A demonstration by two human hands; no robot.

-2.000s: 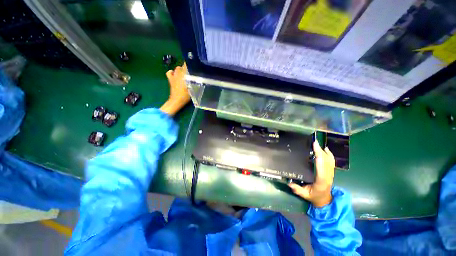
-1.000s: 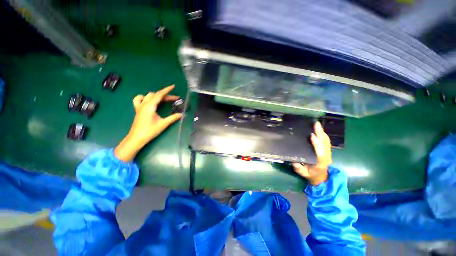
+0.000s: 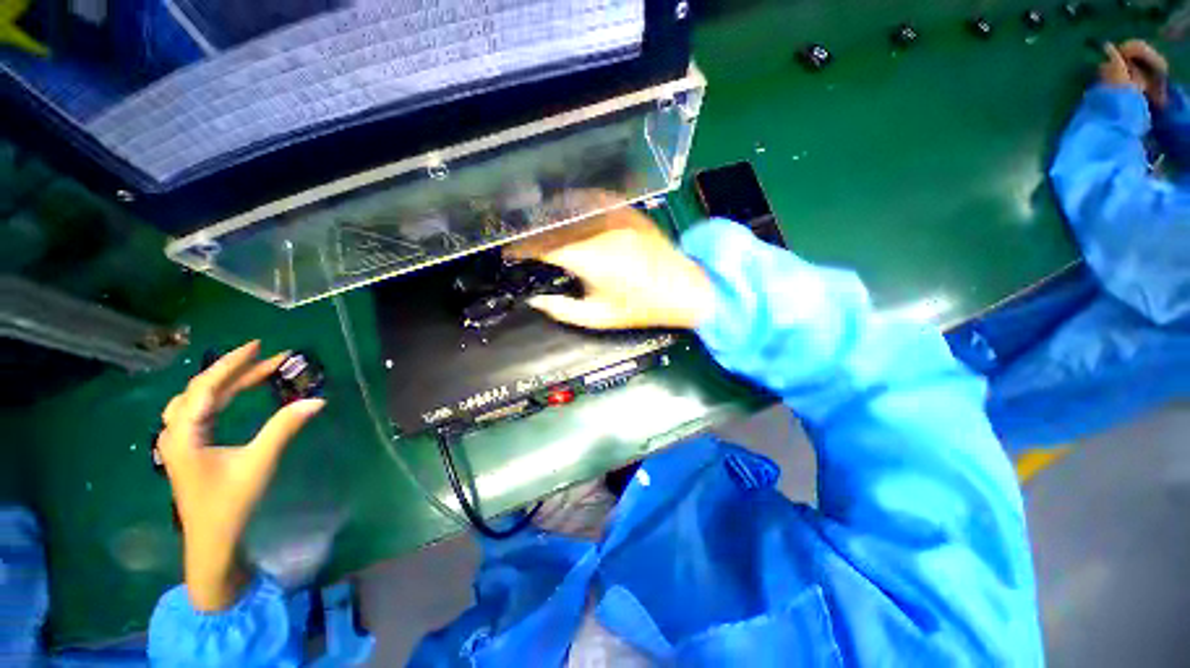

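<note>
The black fixture box (image 3: 522, 359) lies on the green mat below the clear guard (image 3: 437, 215). My right hand (image 3: 613, 274) is blurred and reaches over the box from the right, fingers partly behind the guard. Its fingertips are at the dark nest (image 3: 489, 298); whether they grip a unit cannot be told. My left hand (image 3: 228, 444) is left of the box, with thumb and fingertips around a small black unit (image 3: 298, 376) with a pale top detail.
A big display stands above the guard (image 3: 392, 65). A dark flat device (image 3: 737, 196) lies right of the box. A black cable (image 3: 457, 483) leaves the box's front left. A metal upright (image 3: 78, 320) is at left. Several units (image 3: 816, 56) and a neighbour's hands (image 3: 1135, 72) are at upper right.
The view has turned to the right. My right hand has moved from the box's right end to the nest. My left hand and the black unit are farther left of the box.
</note>
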